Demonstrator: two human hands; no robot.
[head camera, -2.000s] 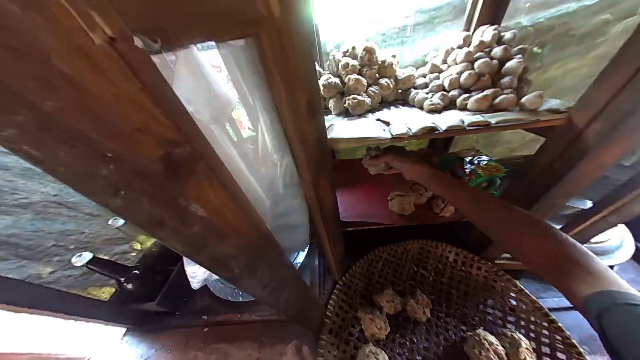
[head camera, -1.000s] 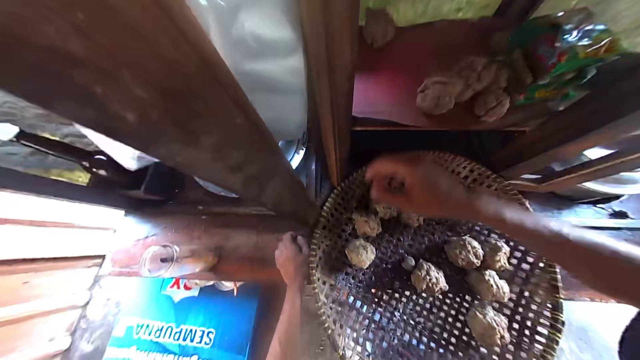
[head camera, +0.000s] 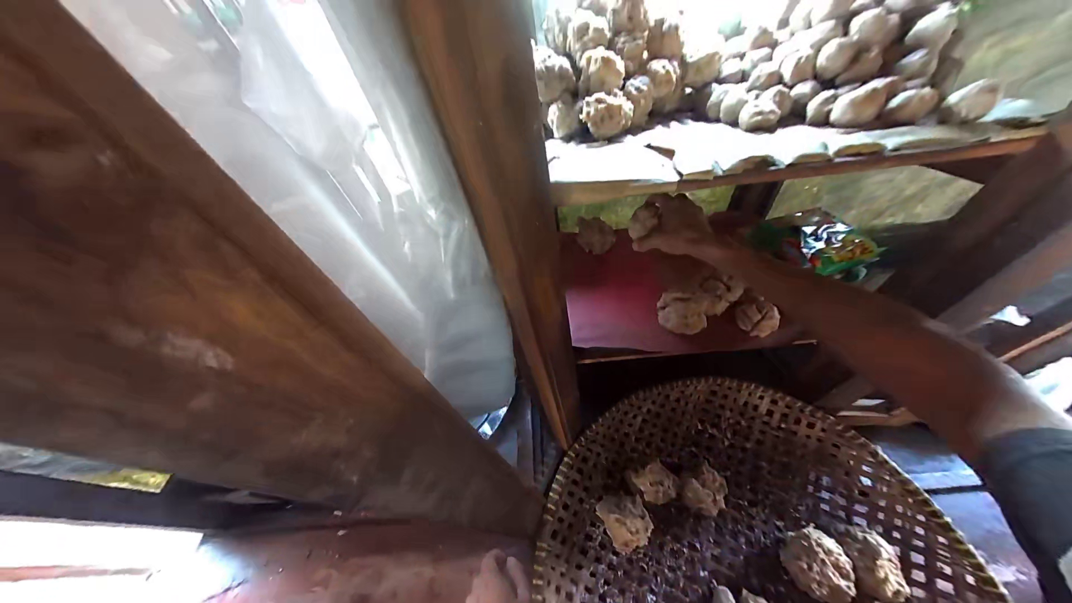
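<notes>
My right hand reaches over the lower red shelf, its fingers round a lumpy brown fried ball. Just left of it lies another fried ball, and nearer the shelf's front edge sit several more. Below the shelf is a round woven bamboo basket with several fried balls in it. At the bottom edge of the view, left of the basket, only the fingers of my left hand show; whether they hold anything is hidden.
On the paper-lined upper shelf are piled rough fried balls and smoother oval ones. A shiny green packet lies at the lower shelf's right. A wooden post, a thick slanting beam and clear plastic sheeting stand at the left.
My right hand has moved from over the basket to the lower shelf, now with a fried ball in it. The view has tilted up again, so less of my left hand shows.
</notes>
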